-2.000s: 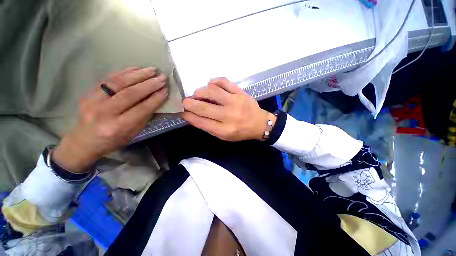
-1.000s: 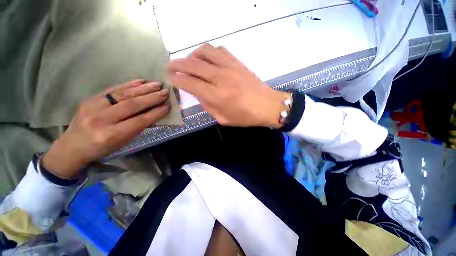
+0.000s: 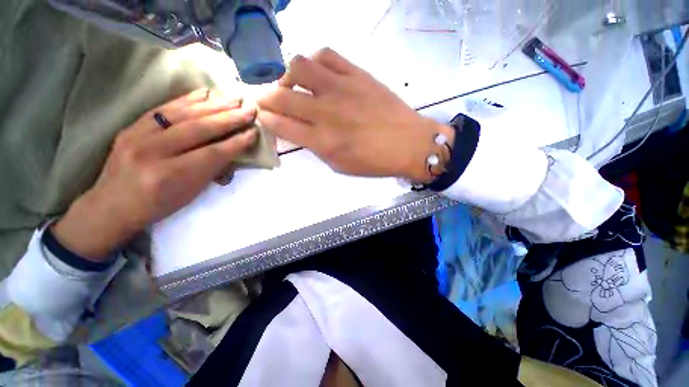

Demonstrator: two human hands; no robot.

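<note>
The khaki garment piece (image 3: pixel 98 83) covers the left of the white table and hangs over its edge. My left hand (image 3: pixel 170 155) lies flat on the cloth, fingers together, fingertips near the cloth's right edge. My right hand (image 3: pixel 344 113) is beside it, its fingertips at the cloth edge under the bright lamp; whether they pinch the cloth is hidden. The sewing machine head (image 3: pixel 166 19) is at the top, with a blue-grey round part (image 3: pixel 259 57) just above my fingertips. The needle and presser foot cannot be made out.
Thread snips (image 3: pixel 555 66) with pink and blue handles lie at the right of the table. Crinkled clear plastic (image 3: pixel 612 98) is at the right edge. The ruler-marked front edge (image 3: pixel 325 243) runs in front of me. A blue bin (image 3: pixel 140 351) with khaki pieces is below left.
The view has shifted forward, so the machine head and snips now show. Both hands and the cloth edge have moved towards the machine, and the cloth corner is now bunched.
</note>
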